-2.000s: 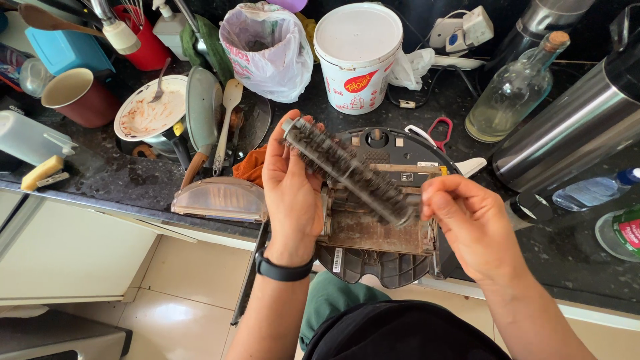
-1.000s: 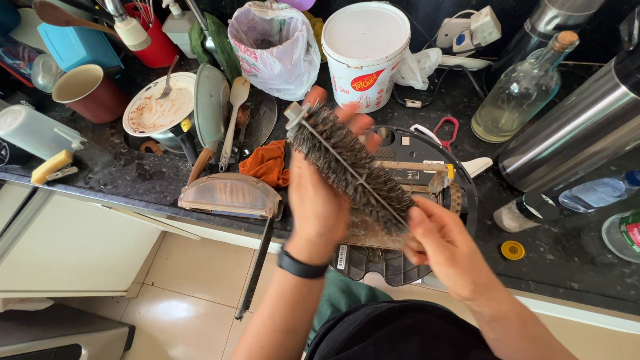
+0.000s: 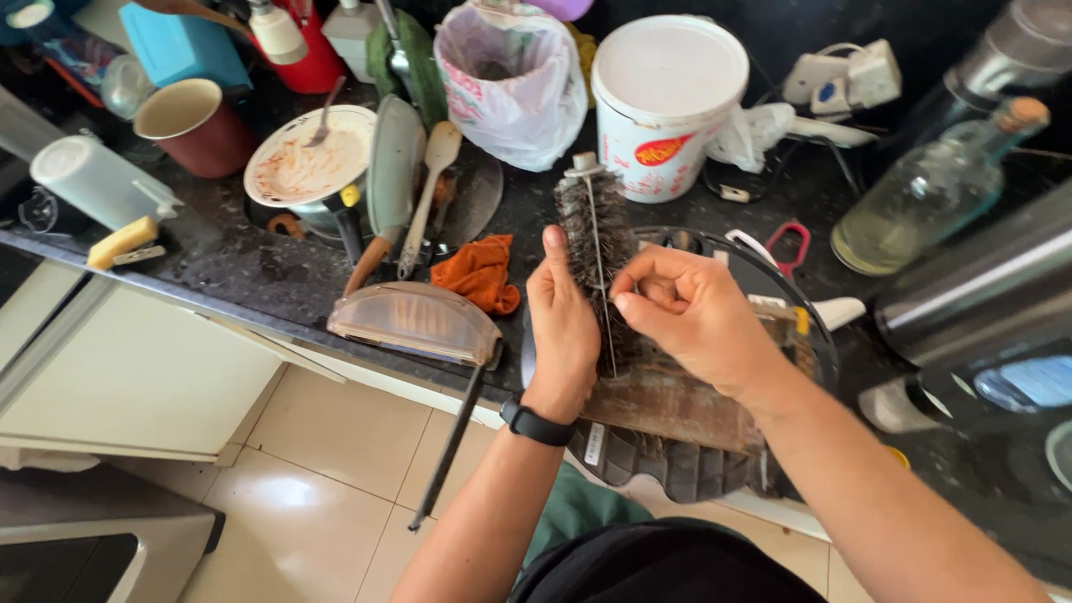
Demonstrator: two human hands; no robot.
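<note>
My left hand [image 3: 565, 322], with a black watch on its wrist, holds a roller brush [image 3: 593, 226] from a robot vacuum nearly upright. Dark hair and dust coat its bristles. The thumb and first finger of my right hand [image 3: 682, 306] are pinched at the brush's side; whether fibres are between them cannot be told. Below both hands the overturned robot vacuum [image 3: 670, 410] lies at the counter's front edge, its dusty underside up and partly covered by my hands. Left of it are a clear plastic dust bin [image 3: 419, 322] and an orange cloth [image 3: 479, 275].
Behind stand a bag-lined bin [image 3: 512, 100] and a white lidded bucket [image 3: 662, 109]. A dirty plate [image 3: 310, 155] rests on a pot at left. Red-handled scissors [image 3: 789, 247], a corked glass bottle [image 3: 930, 188] and a steel cylinder [image 3: 988, 285] are at right. A black strip [image 3: 448, 452] overhangs the edge.
The roller brush has turned from a diagonal to nearly upright in my left hand. My right hand has moved from the brush's lower end to its side.
</note>
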